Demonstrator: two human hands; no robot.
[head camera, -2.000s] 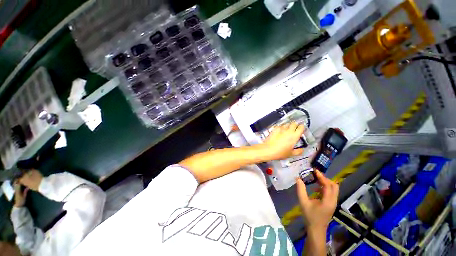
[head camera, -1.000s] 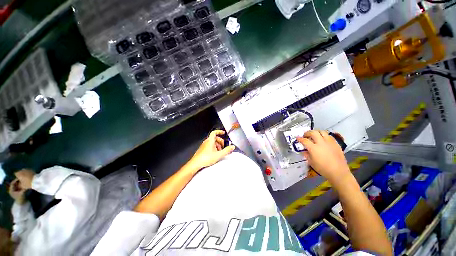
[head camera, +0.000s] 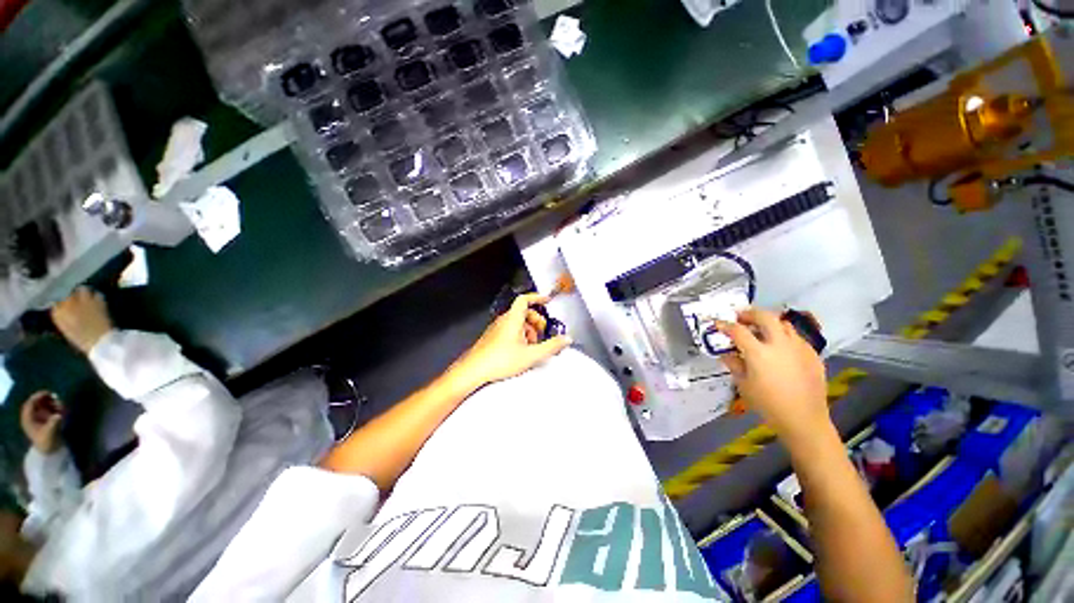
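Observation:
The pale square dispensing fixture (head camera: 695, 309) lies on the white machine bed. A small dark square watch case (head camera: 714, 339) sits at the fixture, with the fingertips of my right hand (head camera: 771, 359) on its right edge. My left hand (head camera: 512, 342) is near the bed's left front edge, its fingers closed around a small dark watch case (head camera: 550, 326), partly hidden by the fingers. The teach pendant (head camera: 806, 329) lies behind my right hand, mostly covered.
A blister tray (head camera: 453, 147) with dark parts lies on the green bench. The orange-gold dispensing head (head camera: 930, 136) stands at the upper right. A cable chain (head camera: 766, 224) runs along the bed. A neighbouring worker (head camera: 153, 448) sits at the left. Blue bins (head camera: 913, 471) stand at the lower right.
Since two seconds ago, my left hand has moved from the fixture to the bed's left front edge and my right hand has moved up to the fixture. Over the last second both hands stay nearly in place.

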